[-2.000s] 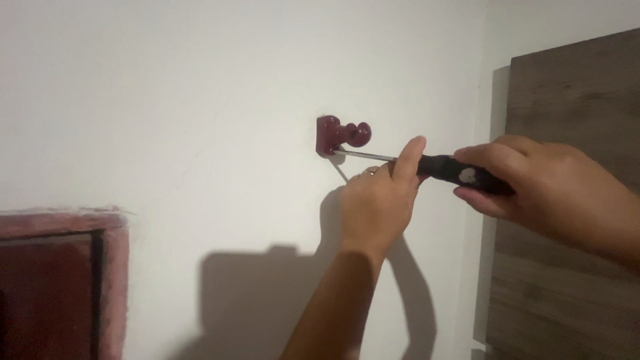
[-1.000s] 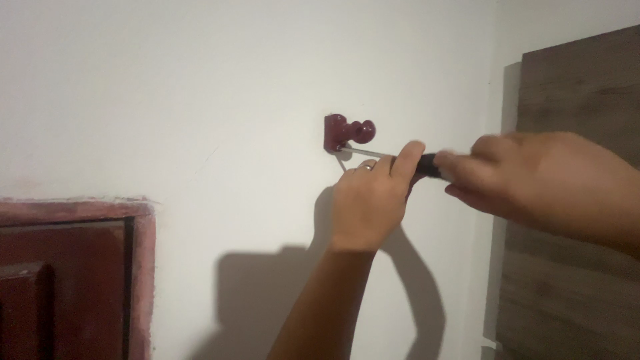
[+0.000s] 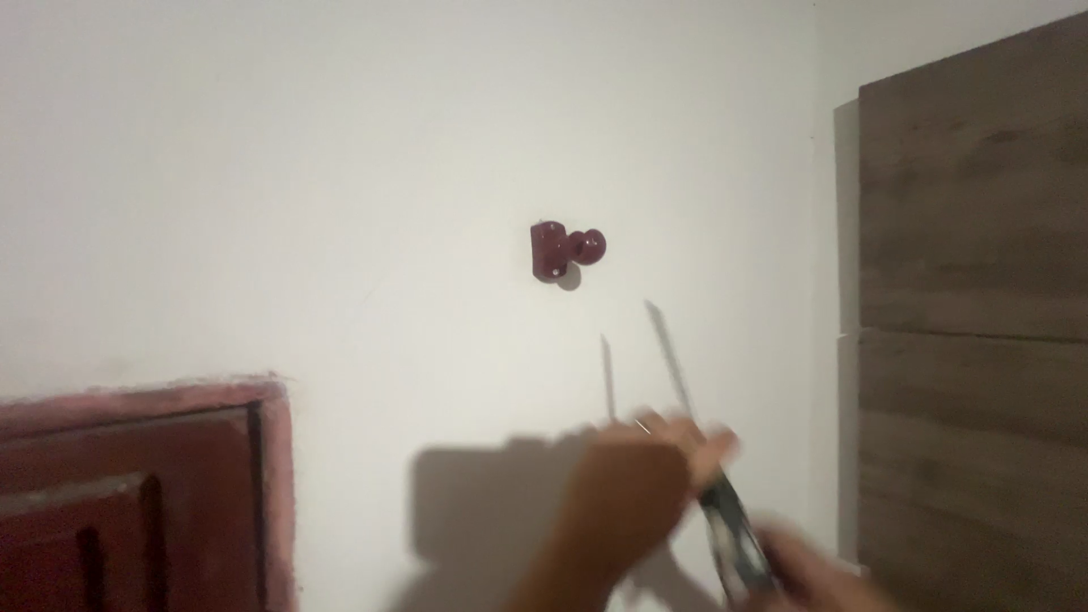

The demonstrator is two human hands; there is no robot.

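Note:
A dark red curtain rod bracket or wall hook (image 3: 552, 250) is fixed to the white wall, with a small bright screw at its lower end. Below and to the right of it, a screwdriver (image 3: 733, 531) points upward, its metal shaft clear of the bracket. My left hand (image 3: 654, 459), blurred and wearing a ring, has its fingers around or against the screwdriver near the top of the handle. At the lower edge my right hand (image 3: 807, 569) is around the lower part of the dark handle, blurred and partly cut off.
A dark red panelled door (image 3: 200, 467) with a pinkish red frame (image 3: 279, 501) is at the lower left. On the right stands a brown wood-grain panel (image 3: 969, 255). Shadows of the hands and the tool fall on the white wall (image 3: 382, 212).
Both hands and the screwdriver have moved down from the red bracket. The shaft, earlier at the bracket's lower end and nearly level, now points steeply up away from it.

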